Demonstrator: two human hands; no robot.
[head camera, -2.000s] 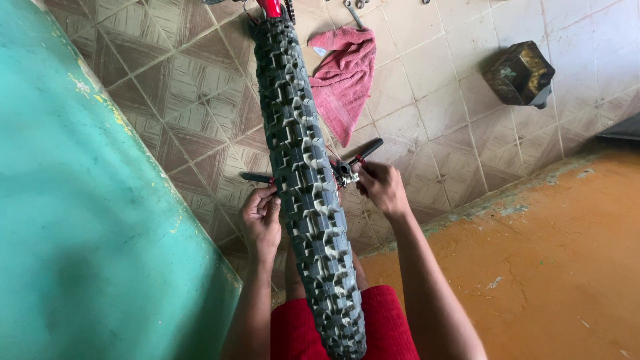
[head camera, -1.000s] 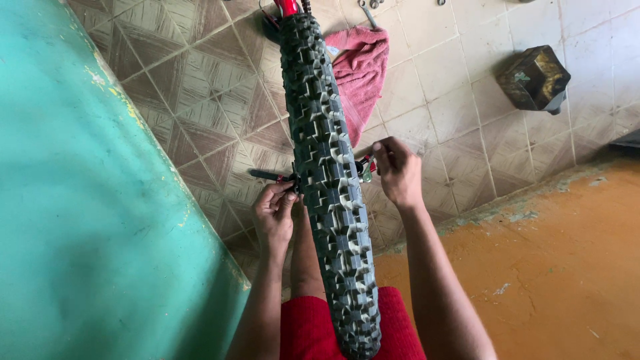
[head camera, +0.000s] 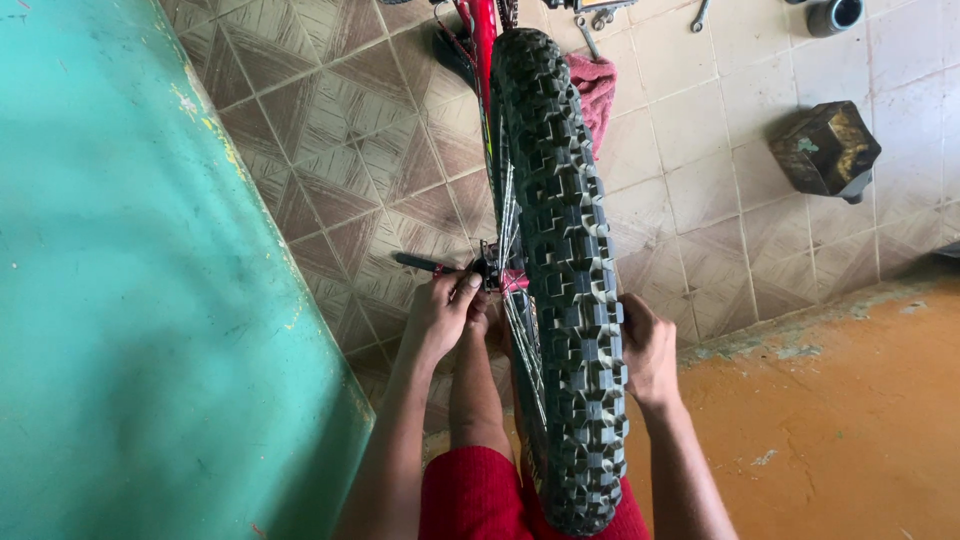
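A knobby bicycle tire (head camera: 574, 300) stands upright in front of me, its spokes and red hub (head camera: 514, 280) showing on the left side. A red bicycle frame (head camera: 480, 37) runs up from it at the top. My left hand (head camera: 448, 307) has its thumb and fingers pinched at a small black part (head camera: 486, 264) beside the hub; what exactly it grips is unclear. A black handlebar grip (head camera: 416, 261) sticks out to the left just above that hand. My right hand (head camera: 646, 345) is curled at the tire's right side, its fingertips partly hidden by the tire.
A pink cloth (head camera: 596, 94) lies on the tiled floor behind the tire. Wrenches (head camera: 588, 37) lie near the top. A dark cut-open container (head camera: 829, 150) and a dark cup (head camera: 834, 16) are at the right. A green wall (head camera: 150, 262) borders the left, an orange surface (head camera: 810, 420) the lower right.
The wheel has turned or tilted so that its left-side spokes and hub now show. My right hand has moved from beside the hub area to lower along the tire's right side.
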